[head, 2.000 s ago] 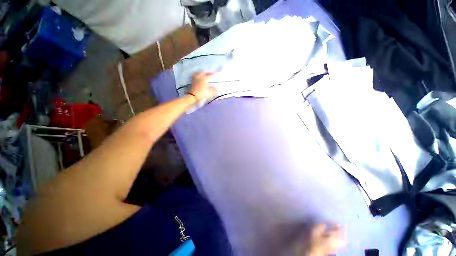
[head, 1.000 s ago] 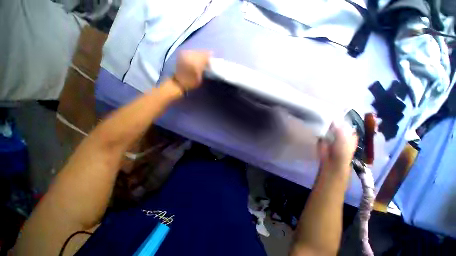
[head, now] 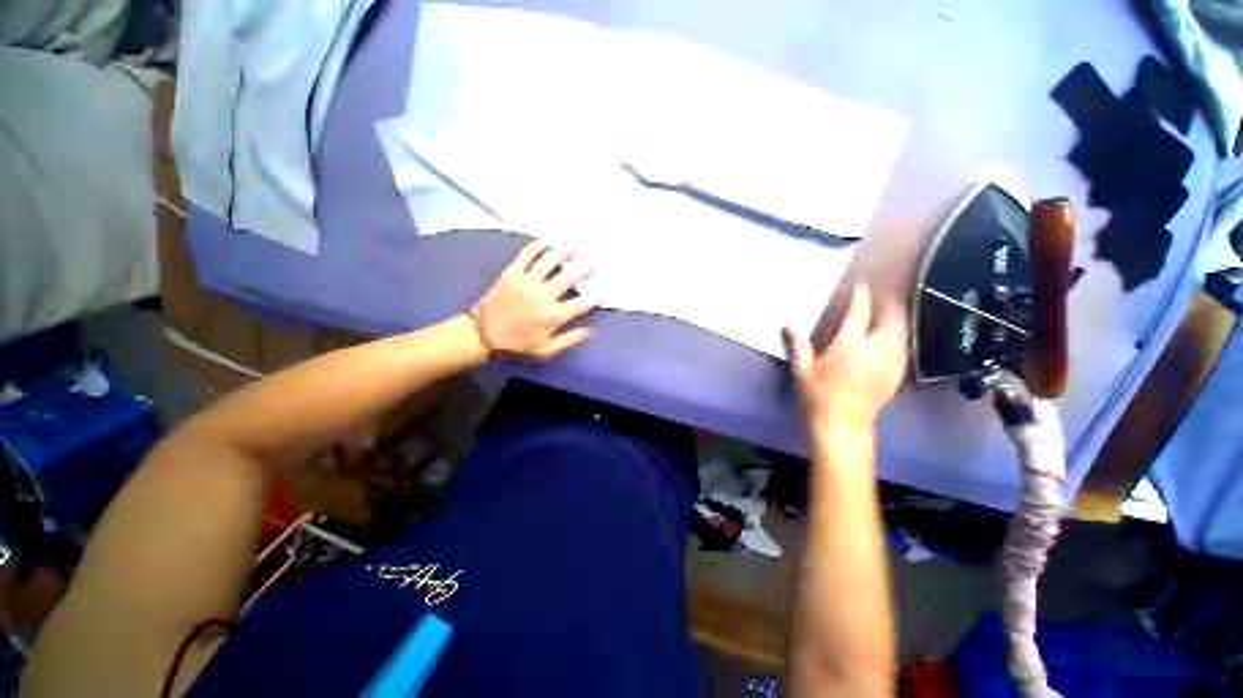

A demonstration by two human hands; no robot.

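Note:
A white garment panel [head: 654, 164] lies flat on the lavender pressing table [head: 682, 382], with a dark slit or seam line in its right half. My left hand [head: 536, 303] rests with fingers spread on the panel's near edge, left of its middle. My right hand [head: 852, 361] has its fingers apart at the panel's near right corner; whether it touches the cloth is hard to tell. The steam iron [head: 975, 286] sits just right of my right hand, not held. Its red-brown handle [head: 1050, 296] is on its right side.
Stacked pale panels [head: 273, 123] lie at the table's left. Small black patches [head: 1129, 171] overlap at the right. A wrapped steam hose [head: 1032, 545] runs from the iron down past the table's near edge. A blue crate [head: 82, 436] stands on the floor at left.
The panel, held raised and blurred between both hands a second ago, now lies flat on the table. Both hands have opened. The view has shifted right from the stacks, showing the whole iron.

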